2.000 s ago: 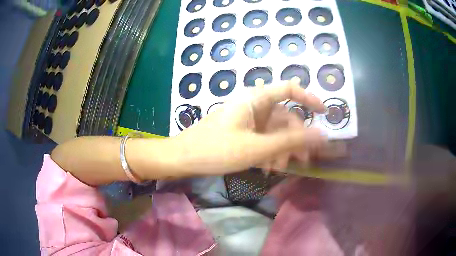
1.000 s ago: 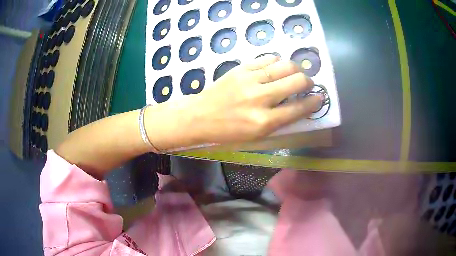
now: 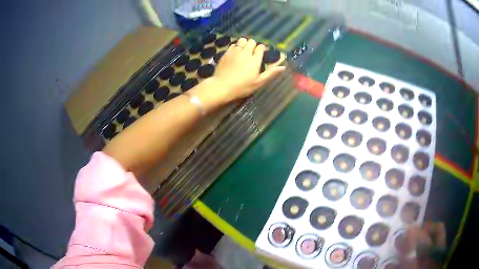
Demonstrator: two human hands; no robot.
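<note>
My left hand [image 3: 239,65] is over the far end of the black discs [image 3: 190,83], which lie in rows on brown cardboard. Its fingers point away and down among the discs, and its thumb is spread beside one disc. Whether it grips a disc is hidden. The white foam tray [image 3: 344,202] is on the right, with dark, pale-centred discs in its pockets. White-ringed speaker units [image 3: 309,246] sit in its nearest row. My right hand [image 3: 425,242] is blurred over the tray's near right corner; I cannot tell whether it holds anything.
The cardboard tops a stack of layered, shiny-edged trays [image 3: 231,144] on the left. A raised brown flap [image 3: 123,73] stands at its far left side. A blue container [image 3: 205,11] is behind. Red and yellow tape lines mark the green mat [image 3: 262,173].
The view has swung left. My left hand has left the foam tray's near row and moved to the black discs on the stack. My right hand now shows blurred at the tray's corner.
</note>
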